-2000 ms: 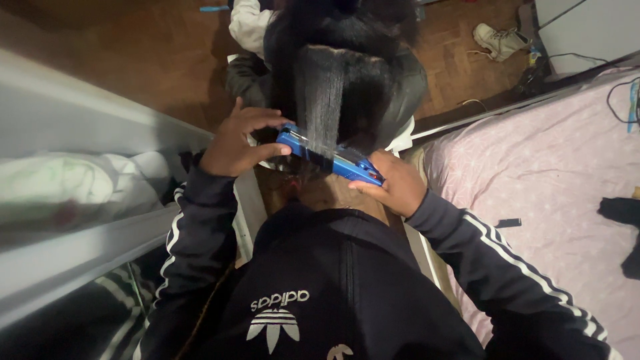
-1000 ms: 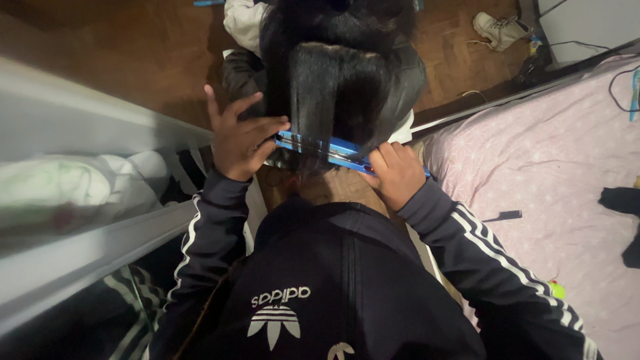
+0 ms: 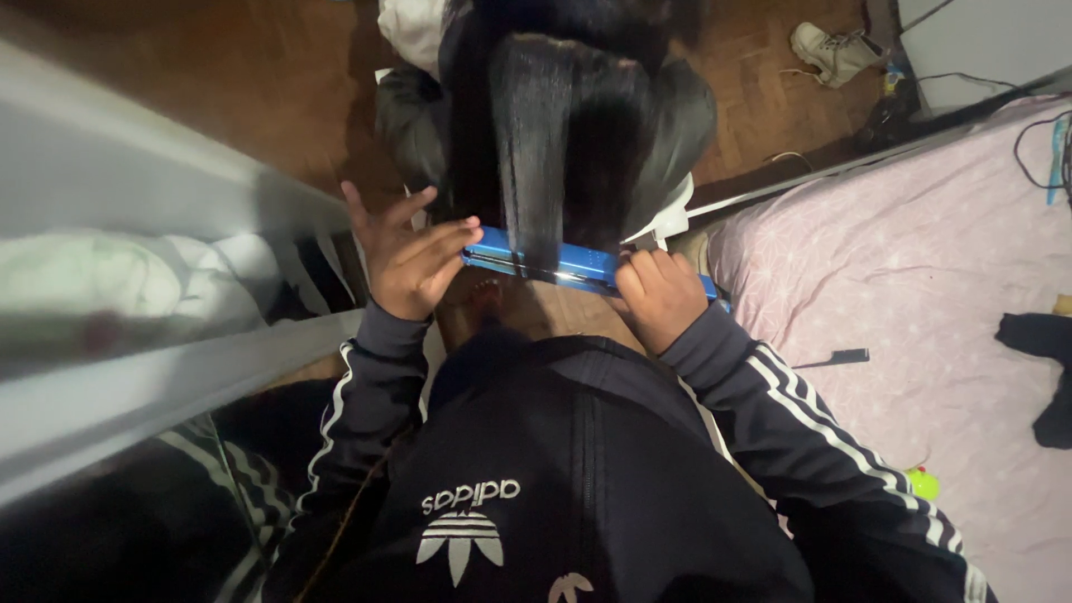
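A blue hair straightener (image 3: 586, 261) lies across the view, its plates around a straight section of a seated person's long black hair (image 3: 534, 151). My right hand (image 3: 662, 295) is closed on the handle end of the straightener. At its other end, the fingertips and thumb of my left hand (image 3: 412, 251) hold the tip, with the other fingers spread upward. The person sits in front of me, facing away, the hair hanging down the back. The ends of the section are hidden at the straightener.
At the right, a bed with a pink sheet (image 3: 837, 251) holds a black tail comb (image 3: 850, 357), a black cloth item (image 3: 1047, 368) and a green object (image 3: 923, 483). A beige shoe (image 3: 833, 54) lies on the wooden floor. Pale furniture (image 3: 167, 184) stands at the left.
The straightener stays low on the hair, between both hands. My left hand's outer fingers have spread upward since two seconds ago. The tail comb on the bed shows more fully.
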